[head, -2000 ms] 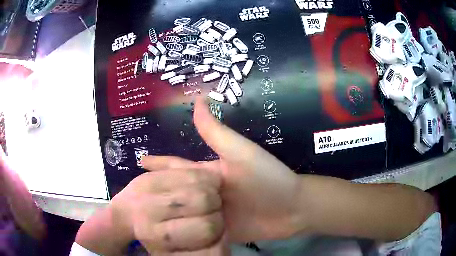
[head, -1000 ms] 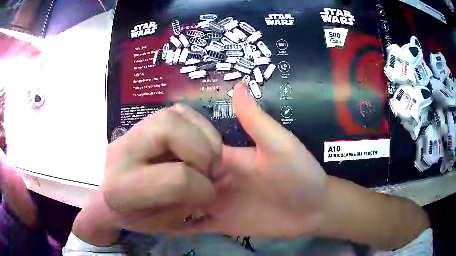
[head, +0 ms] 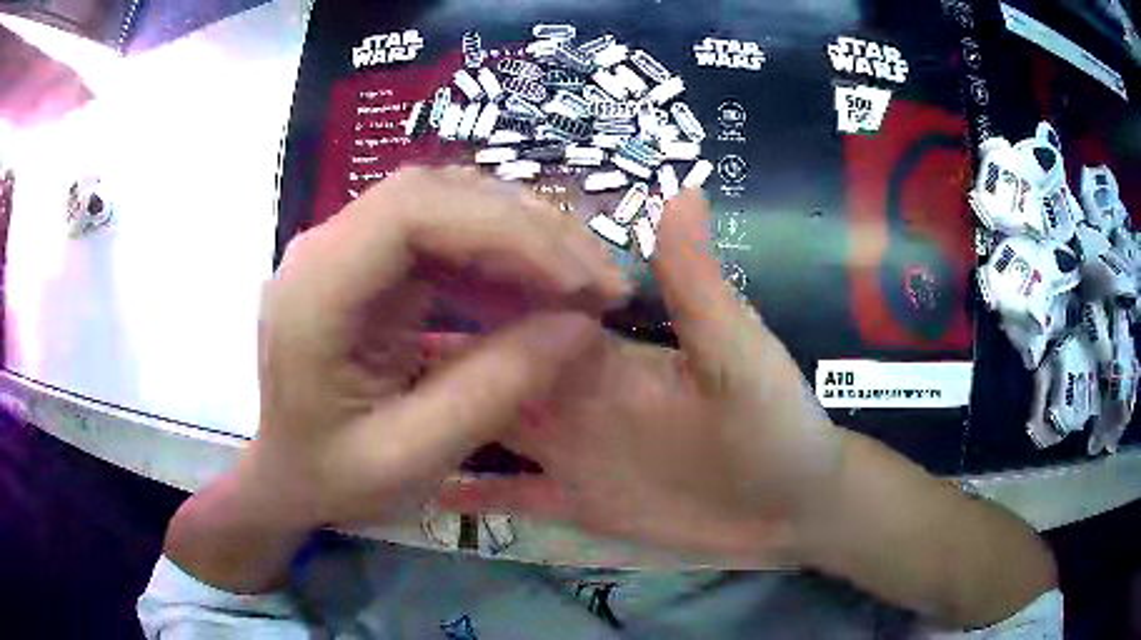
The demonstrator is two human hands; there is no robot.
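My left hand [head: 323, 375] is blurred and curled, with its thumb and fingertips close together over my right palm. Whether it pinches anything cannot be seen. My right hand [head: 713, 438] is palm up with its thumb raised and apart; its fingers are partly hidden behind my left hand, and nothing shows in it. A loose pile of small oval striped inserts [head: 569, 121] lies on the black and red printed carton [head: 801, 269] beyond my hands. White moulded pieces [head: 1032, 275] with dark marks are heaped at the right.
A glare-lit white board [head: 150, 313] is at the left, with one small white piece [head: 88, 206] on it. The pale bench edge [head: 1064, 494] runs across the front, near my forearms.
My left hand has opened from a fist into a curl, its fingertips now over my right palm. My right thumb has shifted right. The view has shifted, so the bench items appear farther right.
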